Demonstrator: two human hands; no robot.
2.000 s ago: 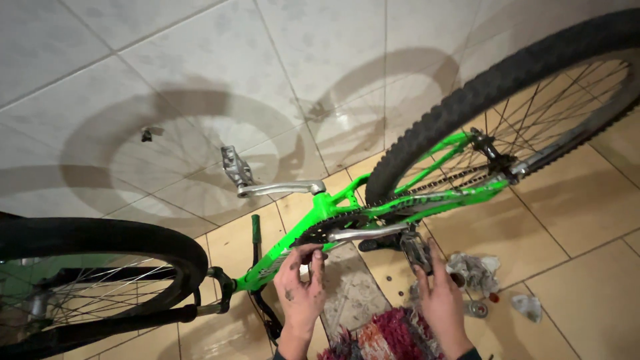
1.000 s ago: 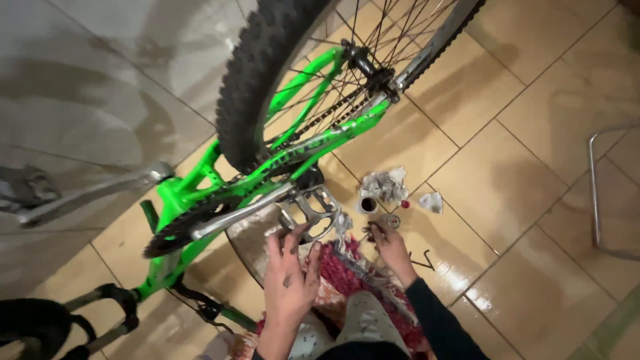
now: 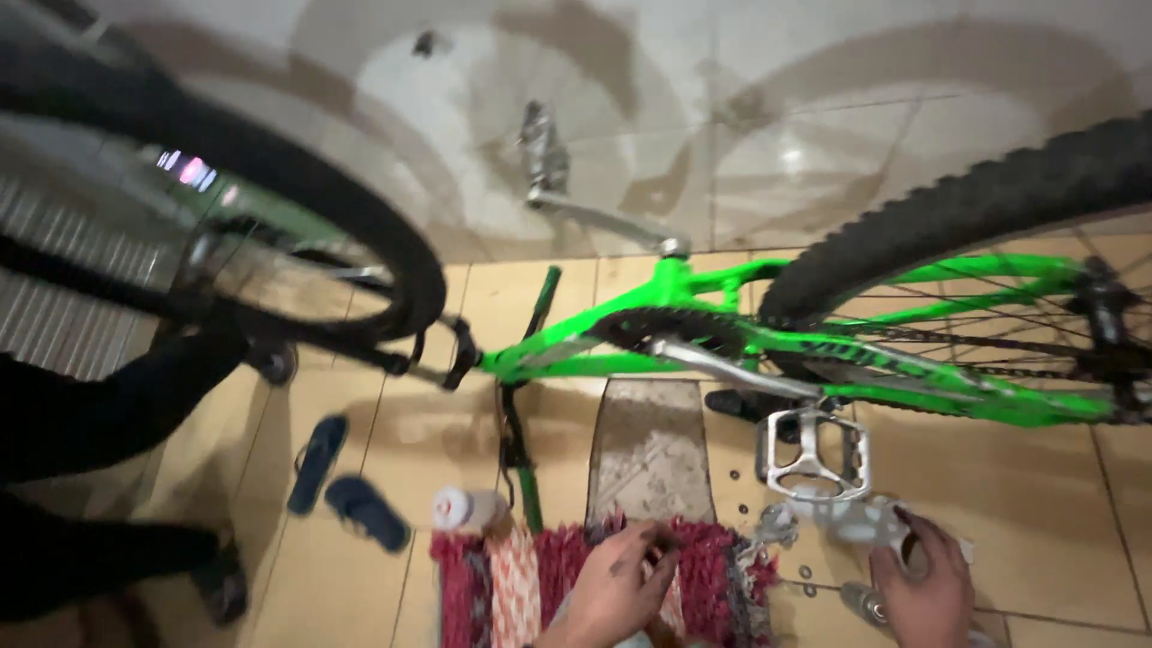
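Note:
A bright green bicycle (image 3: 585,346) stands upside down, its near crank (image 3: 729,369) carrying a silver metal platform pedal (image 3: 814,454). The far crank (image 3: 612,220) bears another pedal (image 3: 543,148) close to the wall. Over the shaggy rug, my left hand (image 3: 621,576) has curled fingers; whether anything is between them is unclear. Below and right of the near pedal, my right hand (image 3: 931,580) has thumb and fingers around the rim of a small round container (image 3: 914,555). Beside that hand lie a metal tool or part (image 3: 864,603), small rings (image 3: 807,580) and crumpled plastic (image 3: 837,515).
The red and white shaggy rug (image 3: 558,576) lies below the frame, a white-capped bottle (image 3: 463,508) at its corner. Dark flip-flops (image 3: 364,511) are on the tiles. Another person's dark-clothed legs (image 3: 108,405) are at left, behind the front wheel (image 3: 423,270). A tiled wall rises behind.
My right hand has moved from the small parts to the round container beside them. My left hand has moved away from the near pedal to over the rug. The view has swung left.

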